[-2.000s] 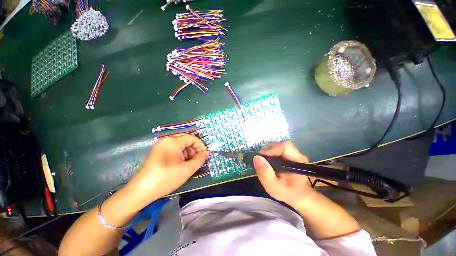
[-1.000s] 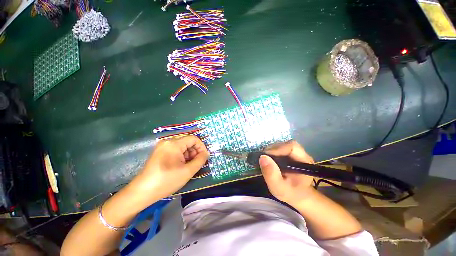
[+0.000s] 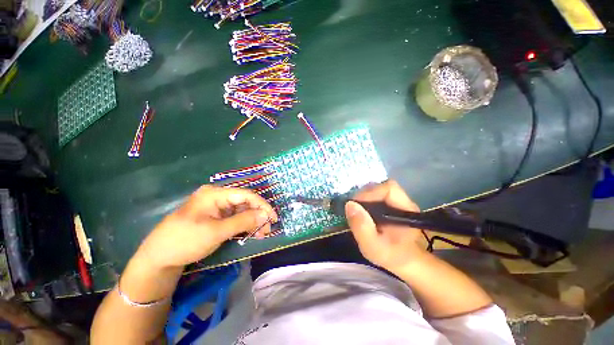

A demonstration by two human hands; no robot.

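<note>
The green PCB panel (image 3: 350, 158) lies flat near the bench's front edge, with wire leads (image 3: 244, 172) sticking out from its left side. My right hand (image 3: 387, 222) holds the soldering iron (image 3: 444, 222) by its black handle, its metal tip pointing left over the panel. My left hand (image 3: 232, 215) is at the panel's left edge, with a thin lead (image 3: 250, 236) at its fingertips, its white plug pointing down-left. Part of the panel's left edge is hidden by the left fingers. One lead (image 3: 311, 129) lies across the panel's top edge.
Two piles of leads (image 3: 262, 87) lie beyond the panel. A jar of silvery grains (image 3: 458, 84) stands right, near the black soldering station with a red light. A single lead (image 3: 140, 131), a spare panel (image 3: 87, 104) and bundled leads (image 3: 128, 52) are left. A red-handled tool (image 3: 83, 269) is at lower left.
My left hand has turned and shifted slightly down-left, and a lead now shows at its fingertips. The iron's tip stays over the panel. The whole view has shifted a little.
</note>
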